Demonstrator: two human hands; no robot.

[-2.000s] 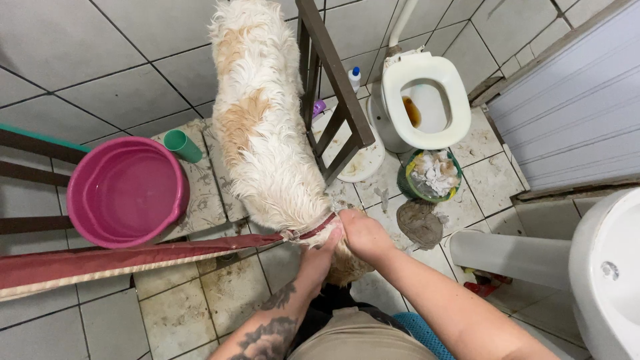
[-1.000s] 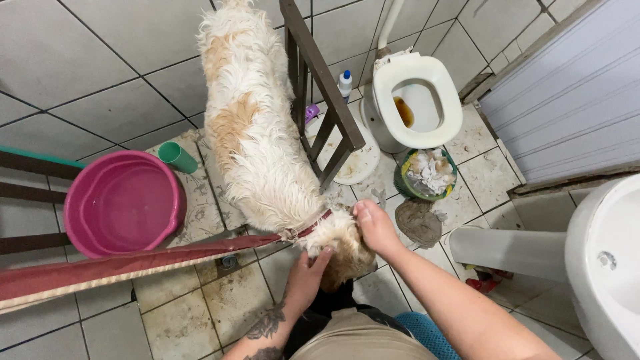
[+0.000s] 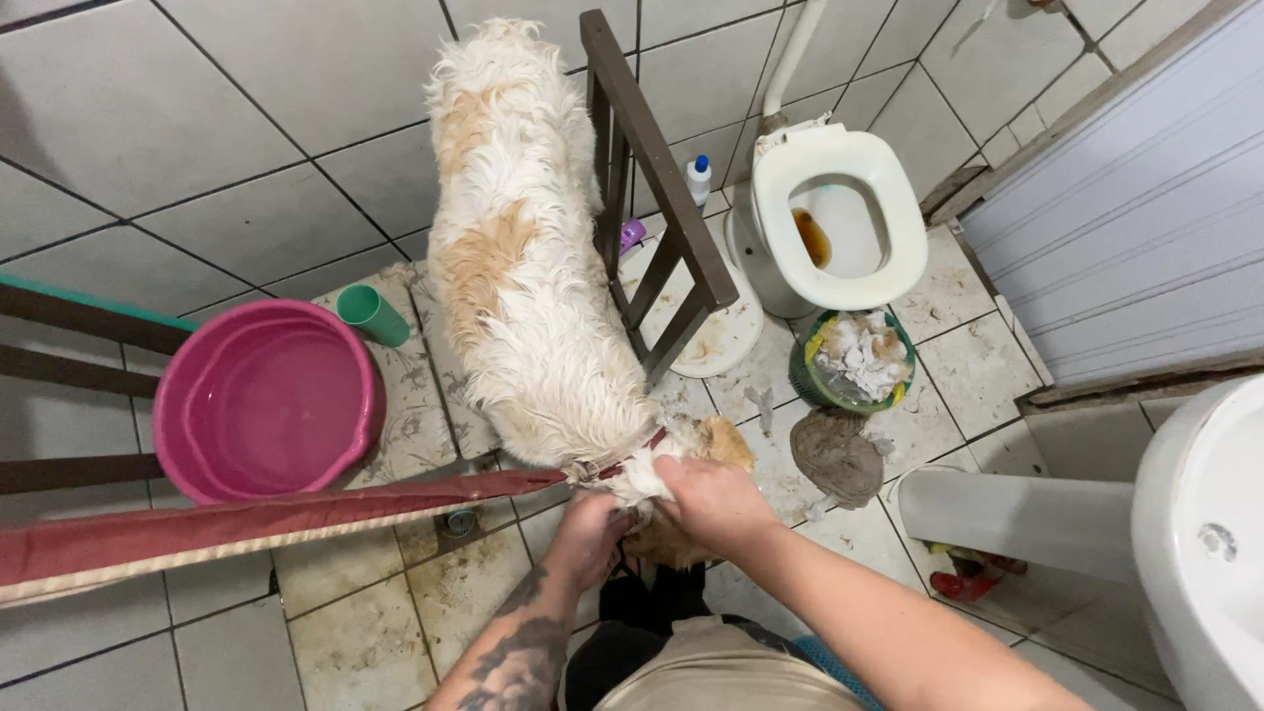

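Note:
A wet white and tan dog stands on a tiled ledge, its head lowered toward me. My right hand is closed on the fur of its head or neck. My left hand holds the near side of the head, its fingers partly hidden by fur. Around the dog's neck is a dark red collar, joined at a metal fitting to a red strap with a pale edge that runs left. The dog's face is mostly hidden.
Left of the dog are a pink basin of water and a green cup. A brown metal frame rises at its right. Beyond are a toilet, a filled waste basket, a crumpled cloth and a white sink.
The dog's head has turned or shifted under my hands. My hands, apart on either side of it one second ago, are now closer together.

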